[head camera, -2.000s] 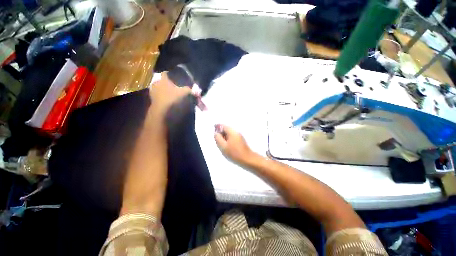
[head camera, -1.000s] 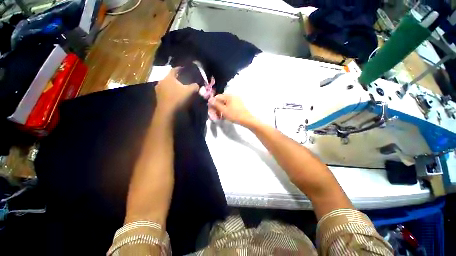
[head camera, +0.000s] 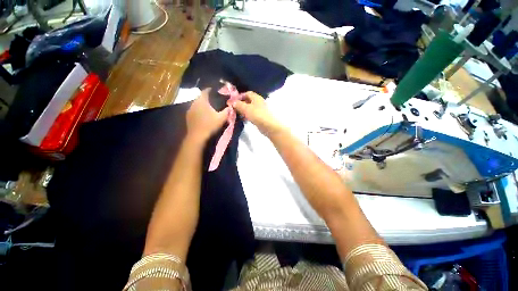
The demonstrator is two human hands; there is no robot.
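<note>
A bundle of dark cloth pieces lies at the left, over the wooden board and the table's left end, and hangs down at the front. A pink fabric strip is tied around its gathered upper part, with one tail lying down over the cloth. My left hand grips the gathered cloth just left of the knot. My right hand pinches the pink strip at the knot from the right side. The fingertips are partly blurred, and the knot is partly hidden between them.
The white and blue sewing machine stands at the right, with a green thread cone above it. A black flat item lies on the table. A red and white box is at the left. A blue crate is at the lower right.
My right hand has moved up and left from the bare table to the pink strip. The strip's tail now hangs longer and toward me. My left hand has moved slightly right and down.
</note>
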